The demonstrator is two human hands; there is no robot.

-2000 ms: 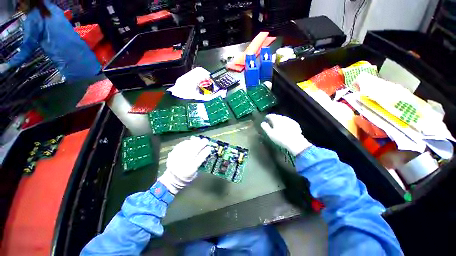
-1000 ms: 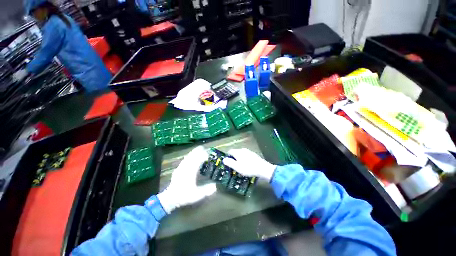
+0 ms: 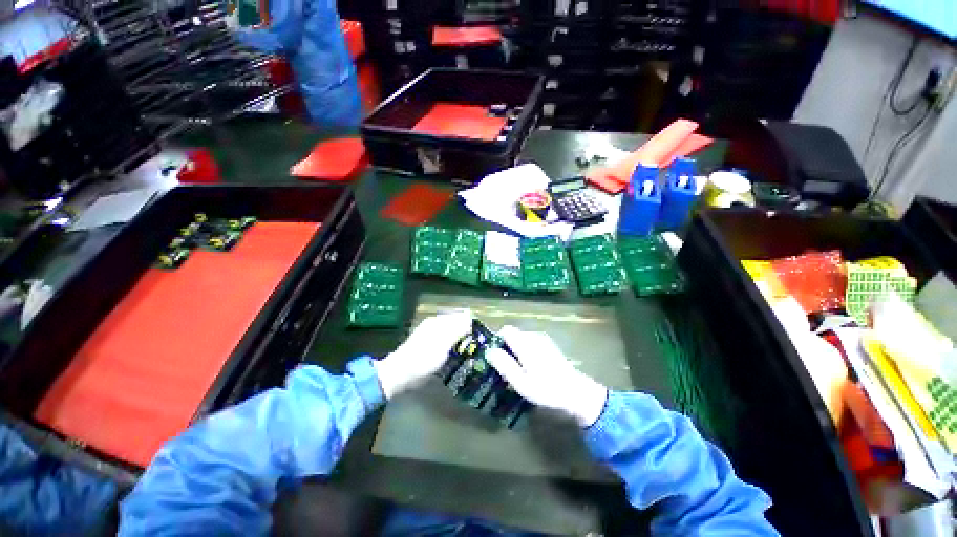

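A dark PCB panel (image 3: pixel 487 376) with black and yellow parts is held tilted above the grey-green work mat (image 3: pixel 462 438). My gloved left hand (image 3: pixel 425 351) grips its upper left end. My gloved right hand (image 3: pixel 548 376) grips its upper right side, fingers over the panel. The fingers hide part of the panel. Several green panels (image 3: pixel 446 254) lie in a row behind the mat, and one more green panel (image 3: pixel 375 295) lies left of it.
At left, a black tote (image 3: pixel 346 215) holds single boards (image 3: pixel 206 237) on a red liner (image 3: pixel 178 330). Another black tote (image 3: pixel 394 157) stands behind. Blue holders (image 3: pixel 640 201), a calculator (image 3: pixel 578 205) and a supplies bin (image 3: pixel 782 420) are at right. Thin green strips (image 3: pixel 684 367) lie beside the mat.
My right hand has come from the right side onto the panel, and both hands now hold it raised. The view has turned left, showing more of the left tote.
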